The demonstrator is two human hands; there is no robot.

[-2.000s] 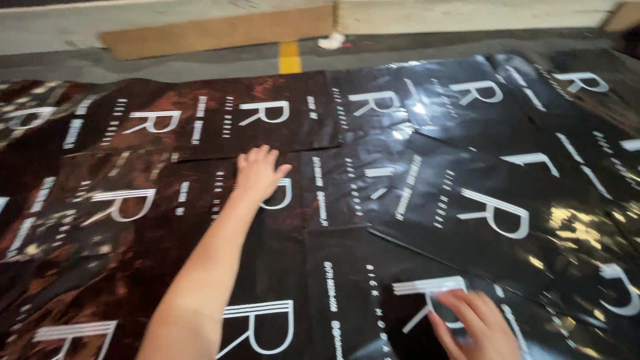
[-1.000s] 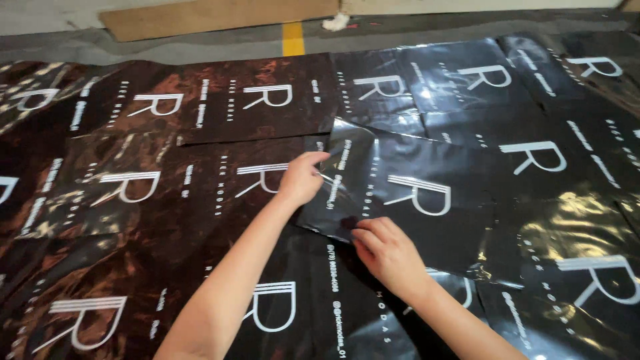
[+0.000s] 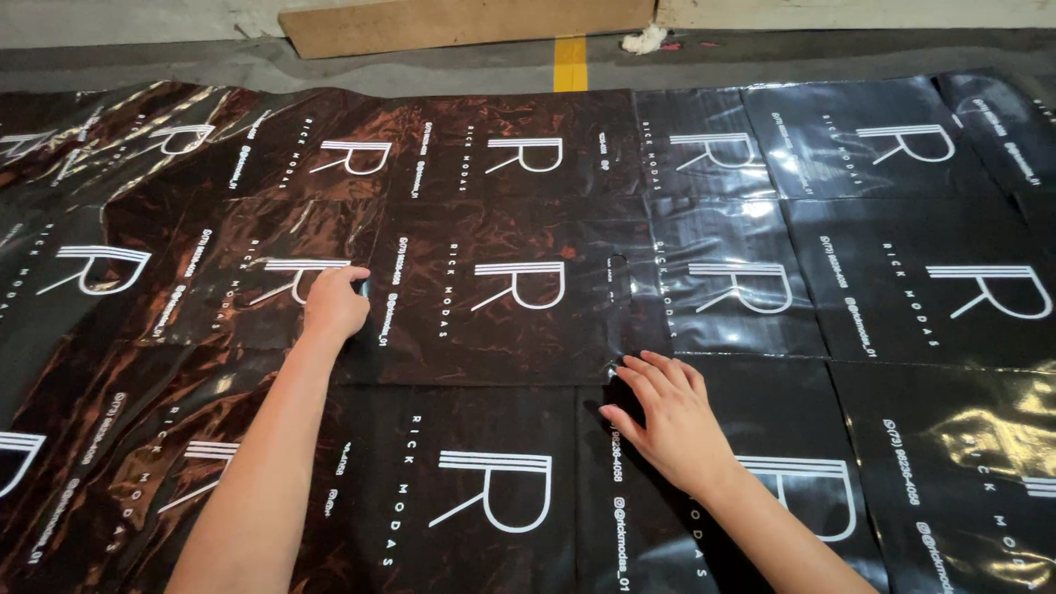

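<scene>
Glossy black printed plastic bags lie flat, edge to edge and partly overlapping. In the middle is one plastic bag (image 3: 520, 338) with a white letter and a cut-out handle slot at its right end. At its left side my left hand (image 3: 337, 304) has thumb and forefinger near each other on the plastic; whether they pinch it cannot be told. By its lower right corner my right hand (image 3: 664, 404) is spread, palm down, fingertips at the edge, holding nothing visible. Another black bag (image 3: 503, 412) lies just below.
Behind the bags runs a grey floor (image 3: 462, 74) with a yellow stripe (image 3: 570, 64). A brown board (image 3: 470, 25) leans along the pale wall at the back. A crumpled white scrap (image 3: 643, 39) lies beside the board's right end.
The bag that both hands held at an angle a second ago now lies flat in line with the others. My left hand has moved left, and my right hand has opened and let go.
</scene>
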